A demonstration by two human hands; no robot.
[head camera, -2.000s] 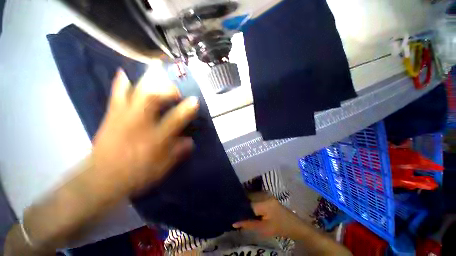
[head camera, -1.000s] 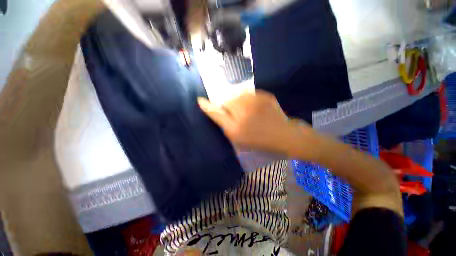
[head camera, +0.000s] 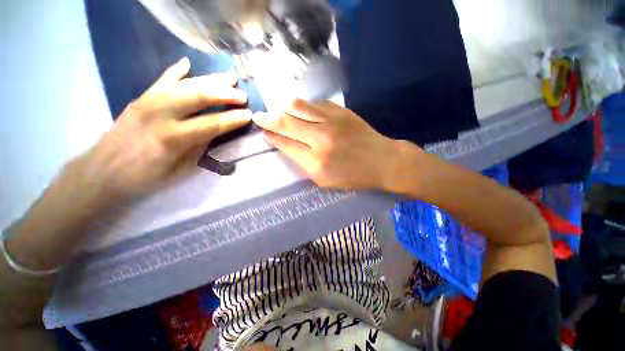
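A dark navy cloth panel [head camera: 120, 41] lies at the upper left and runs under the lit needle area of the white sewing machine [head camera: 199, 20]. My left hand [head camera: 175, 123] lies flat on its lower part, fingers spread, fingertips just below the presser foot [head camera: 241, 67]. A small dark piece [head camera: 218, 164] shows below this hand; I cannot tell whether it belongs to the panel. My right hand [head camera: 329, 144] is palm down right of the foot. Its fingertips meet my left fingertips at the cloth's edge; whether they pinch cloth is hidden. The grey knob [head camera: 323, 77] is blurred above it.
Another navy cloth stack [head camera: 411, 75] lies right of the machine head. Yellow and red snips [head camera: 560, 89] and a clear plastic bag [head camera: 603, 75] lie at the far right. The table's grey front edge has a ruler scale [head camera: 226, 223]. A blue crate [head camera: 438, 240] with red cloth [head camera: 558, 223] stands below right.
The panel has moved up and away; its lower end no longer hangs over the table edge. My left hand has come down from the machine head onto the cloth; my right hand has shifted slightly left.
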